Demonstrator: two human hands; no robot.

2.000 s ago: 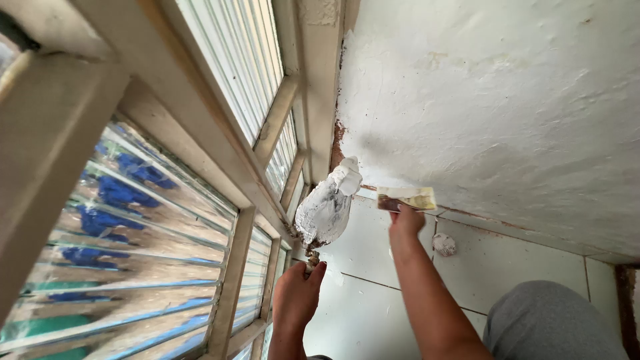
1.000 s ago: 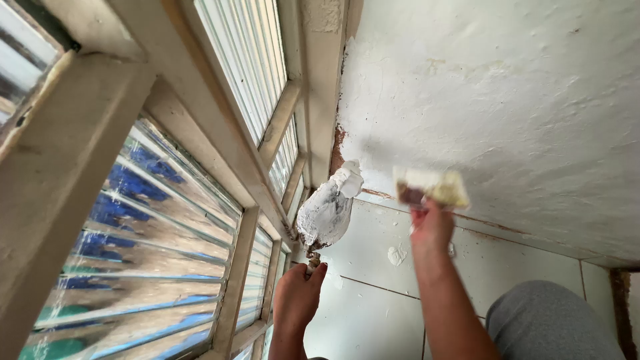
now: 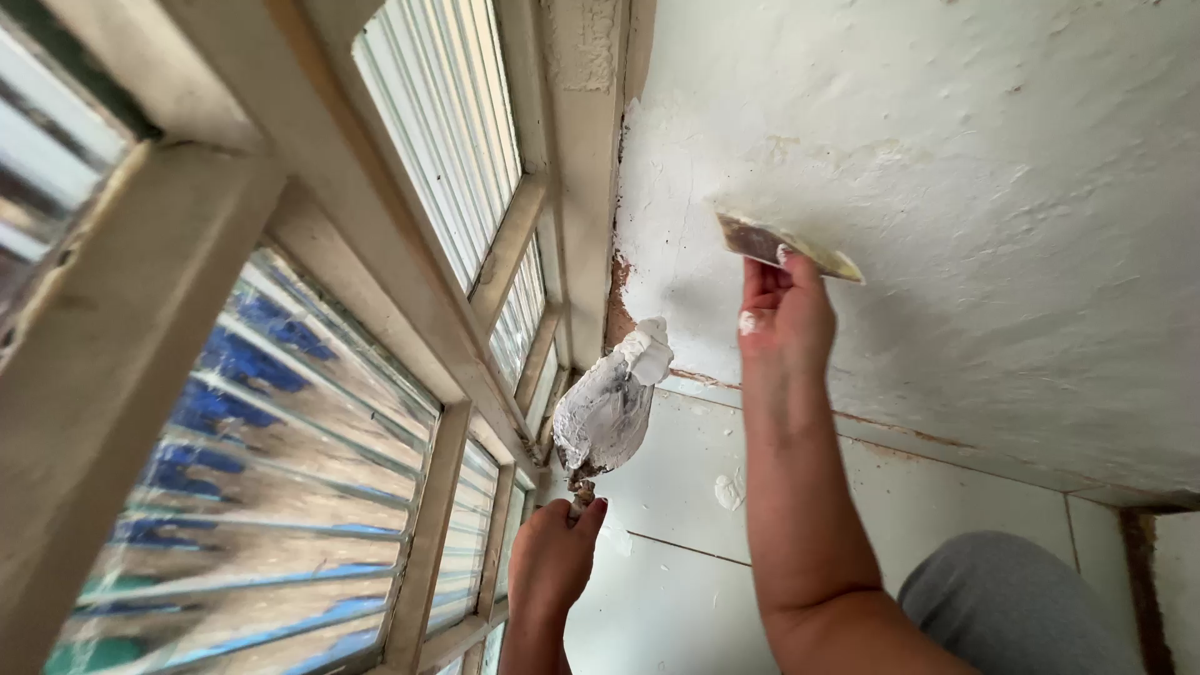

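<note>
My left hand (image 3: 555, 553) grips the short handle of a trowel (image 3: 605, 412), low in the middle of the view. White filler paste coats the trowel's blade, with a thick lump (image 3: 647, 351) at its far tip. Above and to the right, my right hand (image 3: 783, 300) holds a flat, thin scraper (image 3: 787, 248), brown at one end and yellowish at the other, against or very close to the white plastered wall (image 3: 919, 141). White paste is smeared on the thumb and near the wrist of that hand.
A cream-painted frame with ribbed glass panes (image 3: 281, 469) runs along the left. Bare reddish patches (image 3: 619, 295) show at the wall's corner edge. Pale floor tiles (image 3: 694, 581) carry a paste blob (image 3: 729, 490). My knee in grey cloth (image 3: 1012, 600) is at lower right.
My right hand has moved up across the wall with the scraper, from near the wall's base, and the scraper has tilted. My left hand and the trowel have stayed nearly still.
</note>
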